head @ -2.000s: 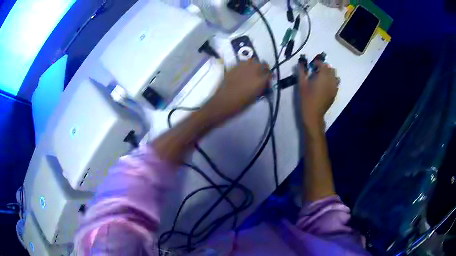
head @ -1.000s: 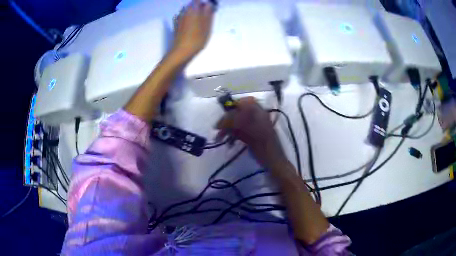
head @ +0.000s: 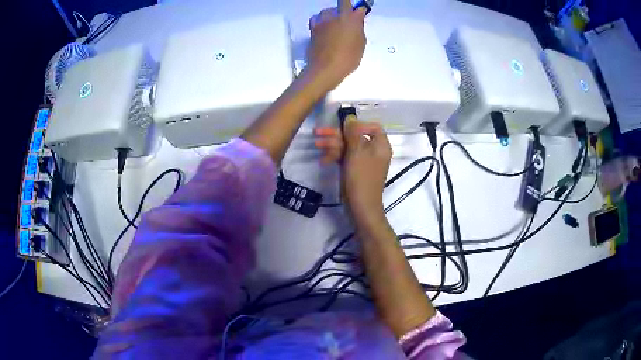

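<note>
A white projector unit (head: 408,67) stands in the middle of the row; its top ring looks faint. My left hand (head: 339,43) is over its far left part, and a small dark object with a blue tip (head: 363,7) shows at its fingers near the picture's top edge. My right hand (head: 367,158) is at the unit's near side. Its fingers are on a black plug (head: 346,112) at the left end of the port row; whether it is fully seated is hidden. A power lead (head: 431,133) is in the same side, further right. A black remote control (head: 298,197) lies left of my right wrist.
More white units (head: 221,77) stand on both sides. Tangled black cables (head: 415,246) cover the near table. A lit socket strip (head: 35,190) is at the left end. A second remote (head: 534,176), a small dark stick (head: 571,221) and a smartphone (head: 604,225) are at the right.
The view has swung from the table's right end to the row. My right hand has moved from in front of the unit to its ports with the plug. My left hand remains behind, over the units.
</note>
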